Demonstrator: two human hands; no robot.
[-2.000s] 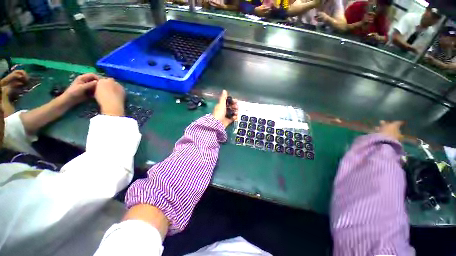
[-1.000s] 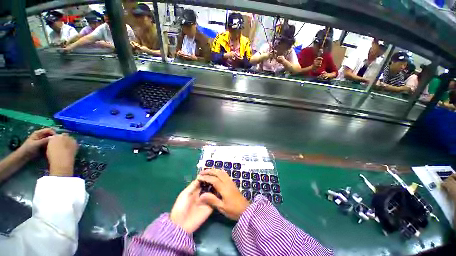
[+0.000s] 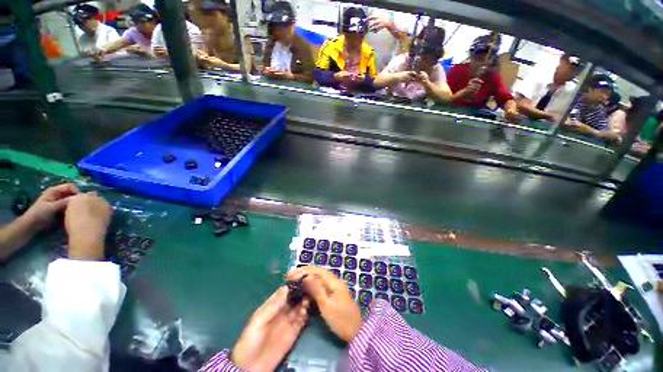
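Observation:
A small black unit (image 3: 296, 290) sits between my two hands, low in the middle of the view. My left hand (image 3: 270, 327) lies palm up and holds the unit at its fingers. My right hand (image 3: 331, 299) touches the unit from above with its fingertips; its grip is partly hidden. Both hands are over the near left edge of the sticker sheet (image 3: 356, 247). The sheet carries rows of black squares with round marks and has white strips on its far part. The hands cover some of its near squares.
A blue bin (image 3: 138, 171) with black units stands at the far left. Loose black units (image 3: 222, 221) lie between bin and sheet. Black-and-silver pieces (image 3: 531, 317) and a black bundle (image 3: 600, 323) lie at right. A neighbour's white sleeve (image 3: 80, 309) is at left. Several people sit beyond the belt.
From two seconds ago, my right hand has come from the far right to my left hand, and the view has shifted. Over the last second, the hands have moved slightly down and left across the sheet.

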